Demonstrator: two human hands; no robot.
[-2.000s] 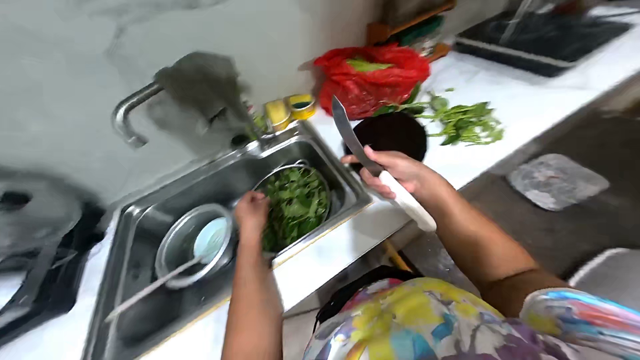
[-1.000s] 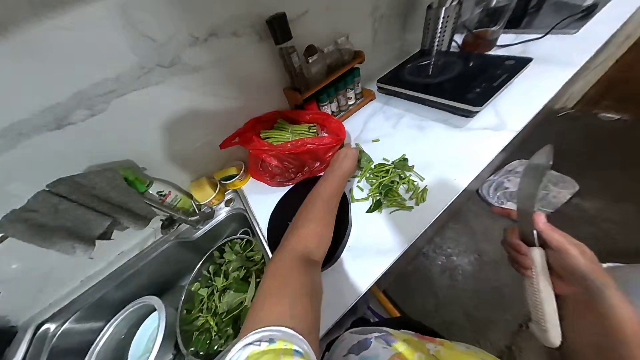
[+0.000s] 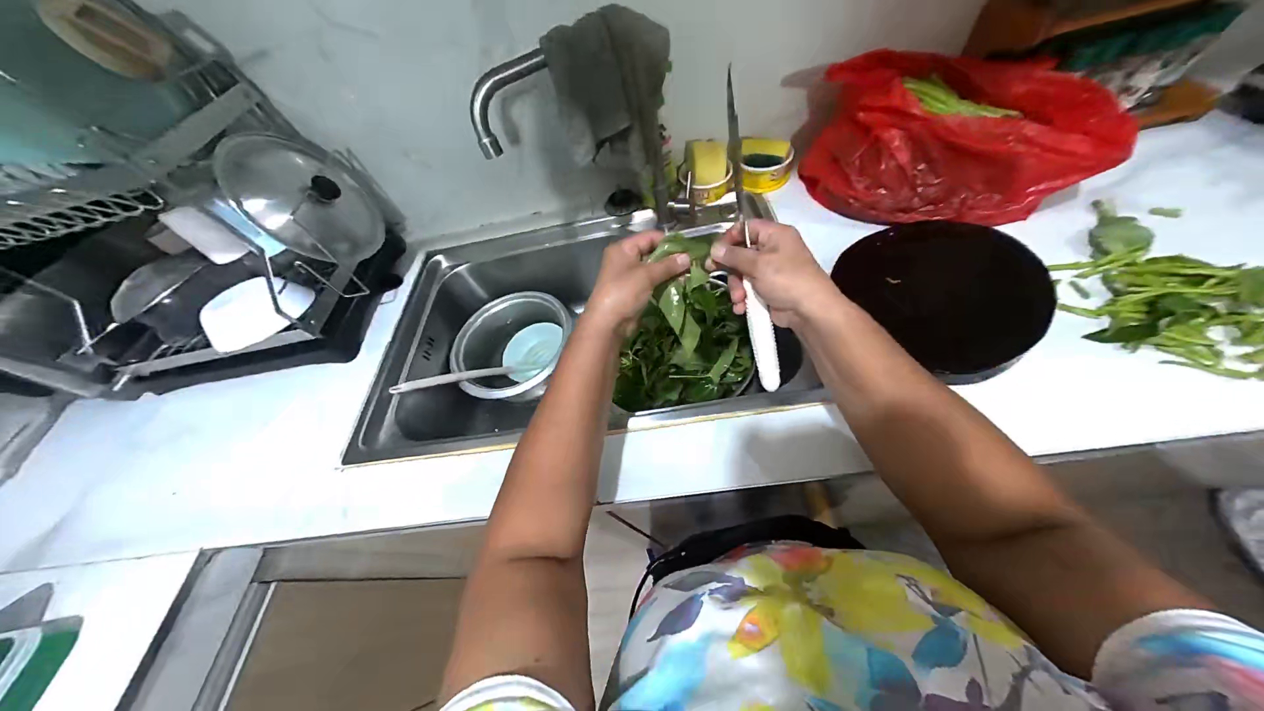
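Note:
My left hand (image 3: 633, 275) grips leafy green stems (image 3: 681, 247) above the right part of the sink. My right hand (image 3: 769, 264) holds a kitchen knife (image 3: 760, 331) by its white handle, blade pointing up, with its fingers close to the same greens. Below both hands, a round container of leafy greens (image 3: 681, 370) sits in the steel sink (image 3: 434, 415). A black round pan (image 3: 943, 296) stands on the counter to the right, with cut green stems (image 3: 1175, 296) beyond it. Behind it lies a red plastic bag (image 3: 968, 148) with green stems inside.
A metal bowl (image 3: 474, 341) with a light-blue ladle (image 3: 533, 348) rests in the sink's left part. The faucet (image 3: 504, 79) has a grey cloth (image 3: 607, 74) over it. Yellow tubs (image 3: 766, 166) stand behind the sink. A dish rack (image 3: 232, 341) with a pot lid (image 3: 296, 197) occupies the left.
My left hand has moved from beside the red bag back over the sink and now holds greens. My right hand has brought the knife in from the far right, beside the left hand.

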